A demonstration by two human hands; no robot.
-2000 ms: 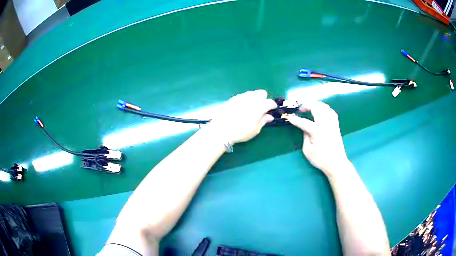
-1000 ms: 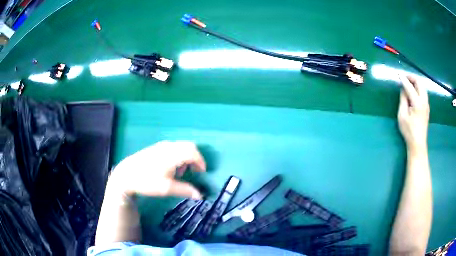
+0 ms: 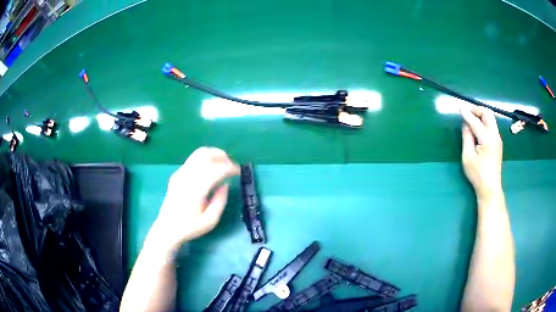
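My left hand [image 3: 204, 192] is left of centre, slightly blurred, thumb apart from the fingers. Its fingertips are at the upper end of a black plastic housing [image 3: 252, 207]; whether they grip it is unclear. My right hand [image 3: 483, 143] is at the right, fingertips at the black lead of a cable assembly [image 3: 451, 94]; a grip cannot be made out. That cable has a blue and red-orange end and two metal contacts, with a black part beside them. A cable assembly with two fitted housings [image 3: 326, 111] lies on the belt at centre.
Loose black housings [image 3: 363, 277] lie in a pile at the bottom centre. A black plastic bag [image 3: 46, 225] and black tray [image 3: 103, 201] are at the left. More cable assemblies [image 3: 128, 125] lie along the dark green belt [image 3: 292, 42].
My left hand has moved up from the pile, and a housing now shows beside its fingers. The cables appear further left. My right fingertips have come to the right-hand cable; earlier they were just below it.
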